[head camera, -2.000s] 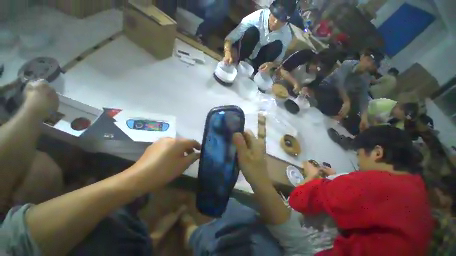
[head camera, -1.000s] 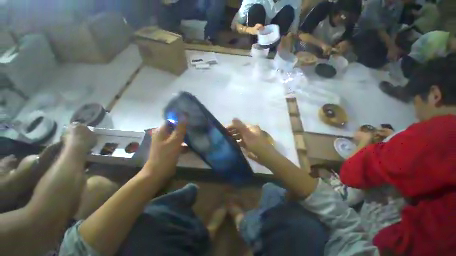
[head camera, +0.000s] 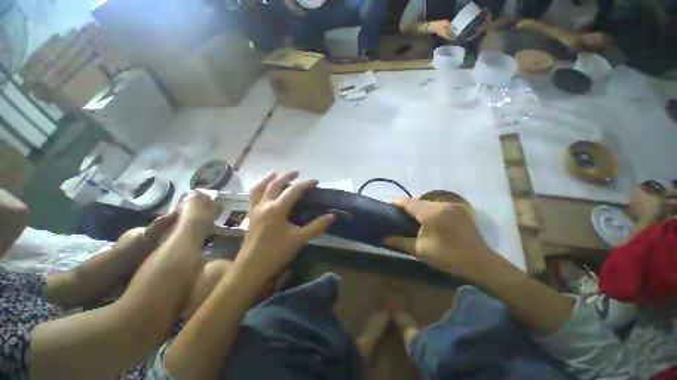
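The mirror dash cam (head camera: 360, 218), a long black bar, is held level over the near table edge above my lap. Its dark matte side faces up. My left hand (head camera: 278, 219) grips its left end, with the fingers over the top edge and the thumb on the near face. My right hand (head camera: 444, 231) grips its right end. A thin black cable (head camera: 386, 180) loops up behind the cam over the table. The open retail box (head camera: 236, 217) shows partly at the left, behind my left hand and another person's hand; its lid is hidden.
Another person's arms (head camera: 159, 274) reach in from the left. A dark round part (head camera: 211, 175) and a white ring (head camera: 146, 192) lie left. A carton (head camera: 301, 80) stands at the back. Yellow housings (head camera: 592, 162) and a red-sleeved person (head camera: 644, 256) are right.
The cam has turned from a tilted, glossy screen view to level with its dark side showing. My right hand has closed on its right end. The cable loop now shows. The view has swung left.
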